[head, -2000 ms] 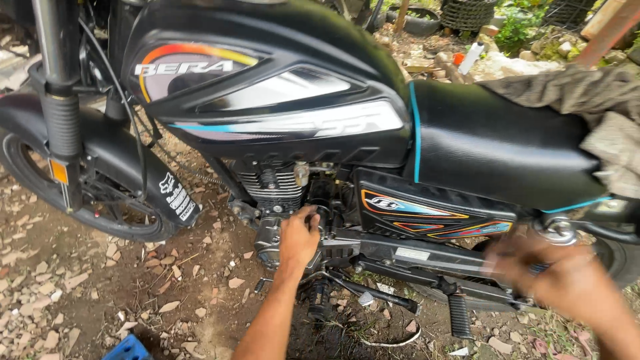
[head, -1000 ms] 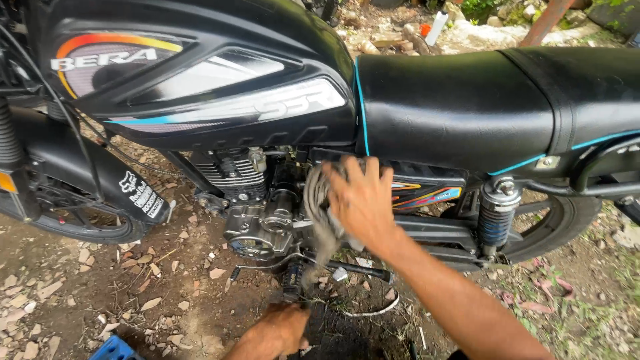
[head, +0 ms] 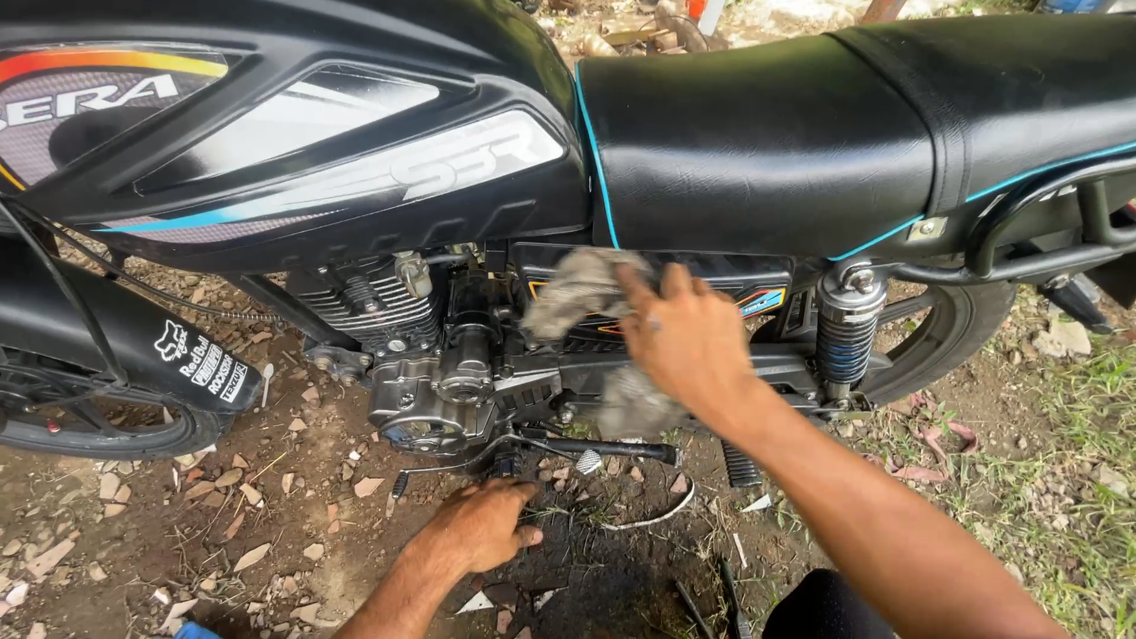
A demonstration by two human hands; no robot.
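A black motorcycle point(head: 745, 142) fills the view, its engine point(head: 426, 404) below the fuel tank point(head: 355, 124). My right hand point(head: 688, 342) holds a dirty grey cloth point(head: 577, 288) against the side cover point(head: 763, 297) under the seat; part of the cloth hangs below, blurred by motion. Low by the engine, my left hand point(head: 484, 524) is at the footpeg point(head: 506, 460), near the gear shift lever point(head: 453, 468). Its fingertips are bent down, and whether they grip the peg cannot be told.
Stone and tile chips point(head: 253, 557) lie scattered over the dirt ground. Dark tool handles point(head: 732, 595) lie beside my knee point(head: 830, 608). The rear shock absorber point(head: 848, 328) and wheel point(head: 958, 342) stand at the right, the front mudguard point(head: 133, 328) at the left.
Two seconds ago the cloth lay on the seat's rear; a second ago my right hand had it near the side cover. My left hand has gone from the engine down to the footpeg.
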